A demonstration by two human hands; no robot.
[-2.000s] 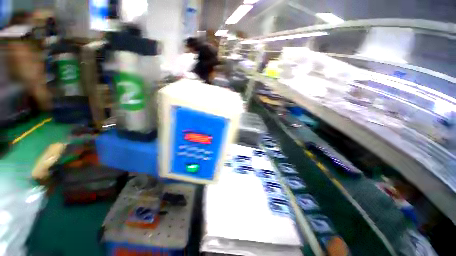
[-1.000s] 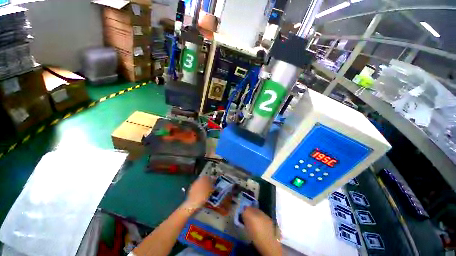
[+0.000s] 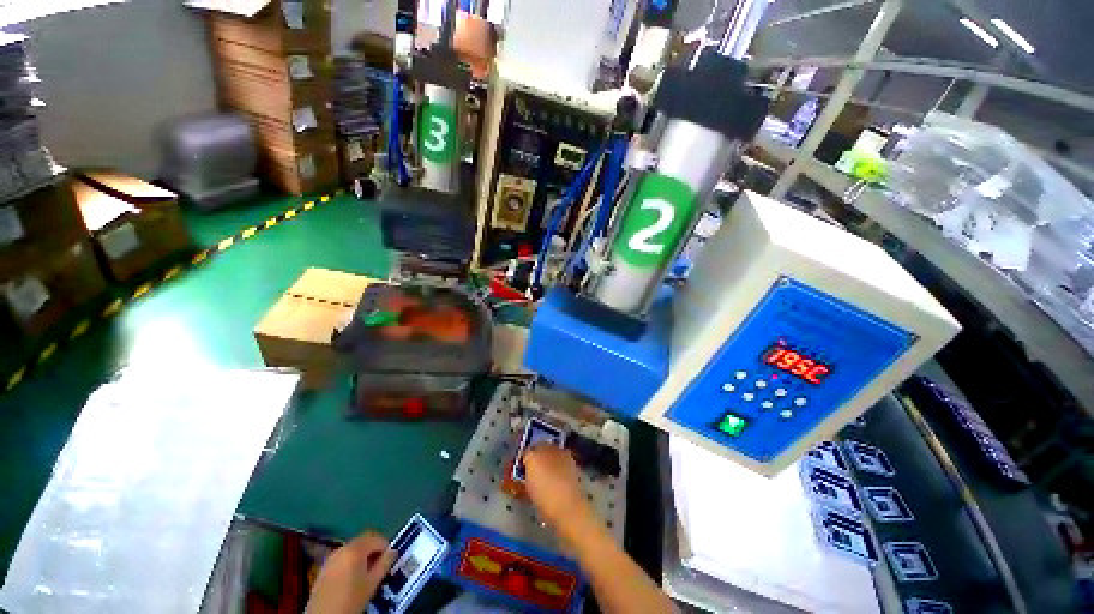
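Note:
My left hand (image 3: 348, 578) holds a dark-and-white rectangular panel (image 3: 412, 561) by its left edge, in front of the press base (image 3: 516, 570). My right hand (image 3: 552, 470) is over the orange-red fixture (image 3: 515, 488) on the silvery press bed (image 3: 480, 465). Its fingers touch a second panel (image 3: 540, 434) lying in the fixture and cover its lower part. Whether they grip it or only press on it cannot be told.
The blue press head (image 3: 597, 350) and temperature controller (image 3: 801, 348) stand beyond and right of the bed. A dark bin (image 3: 418, 348) and cardboard box (image 3: 314, 306) lie to the left. White sheets (image 3: 744, 528) and the conveyor (image 3: 960, 540) carry panels at the right.
My left hand has moved from the fixture down and left with a panel. My right hand has moved from the bed's right side onto the fixture, where a panel now lies.

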